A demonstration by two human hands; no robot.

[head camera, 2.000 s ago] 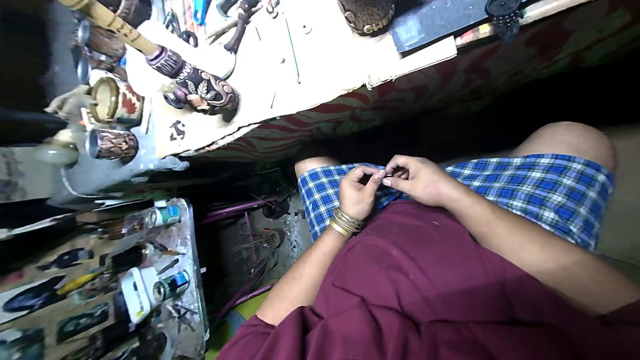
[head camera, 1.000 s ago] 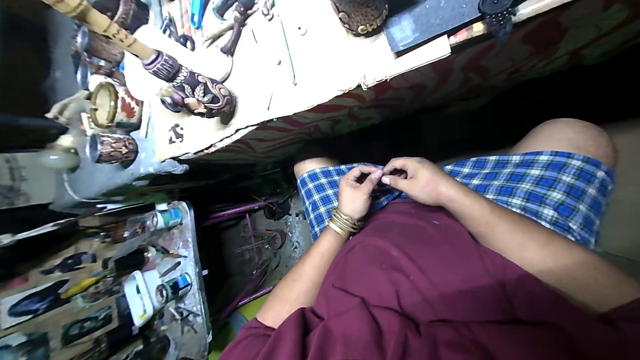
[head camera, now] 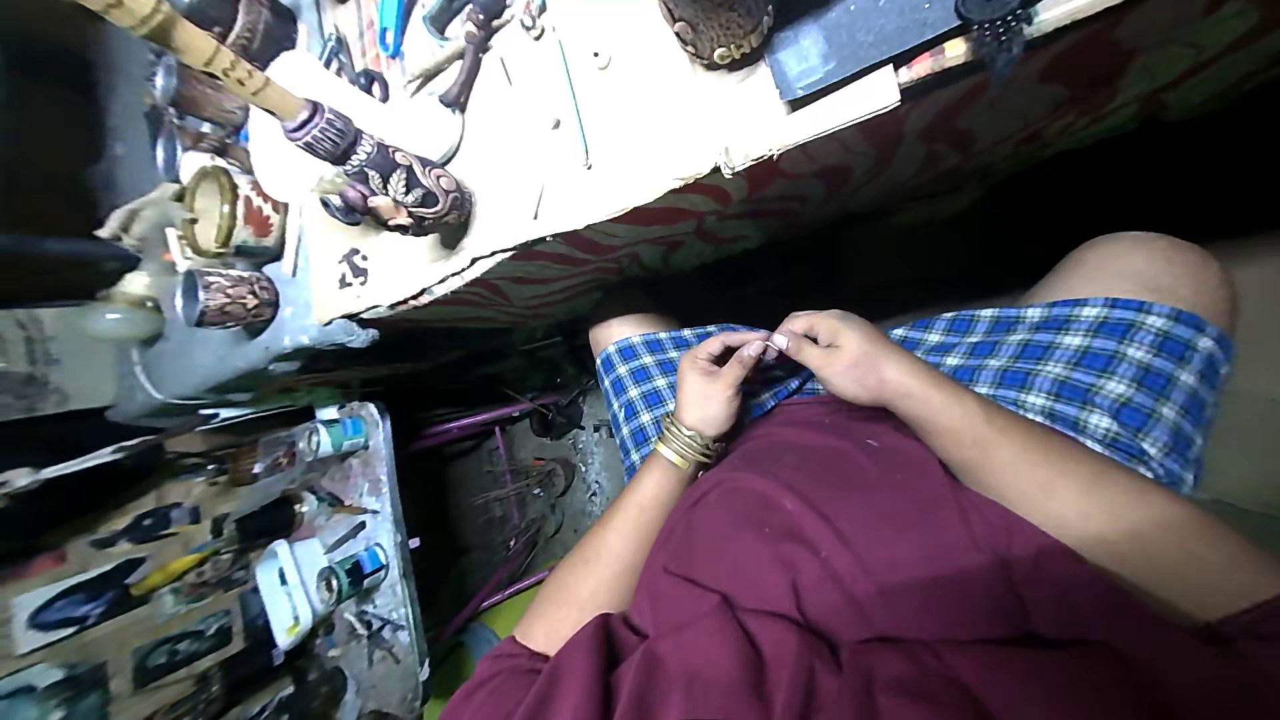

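Note:
Over my lap, my left hand (head camera: 715,385), with several bangles (head camera: 687,443) at the wrist, meets my right hand (head camera: 835,355) fingertip to fingertip. Both pinch one tiny pale piece (head camera: 770,345), too small to identify. Beneath them are blue plaid shorts (head camera: 1060,375) and a maroon shirt (head camera: 850,560). On the bright worktable ahead lies a carved dark piece (head camera: 400,190) with leaf and scroll relief, joined to a light bamboo-like shaft (head camera: 200,50). A thin green stick (head camera: 575,95) lies to its right, beside small bits.
A carved dark cup (head camera: 718,30) and a dark flat slab (head camera: 860,40) stand near the table's front edge (head camera: 600,215). Carved cups (head camera: 230,298) crowd its left end. At lower left, a side table (head camera: 395,530) holds paint jars (head camera: 352,573), a white tub (head camera: 290,590) and tools.
My fingertips have shifted slightly around the tiny piece, still together over my lap. Nothing else has plainly moved.

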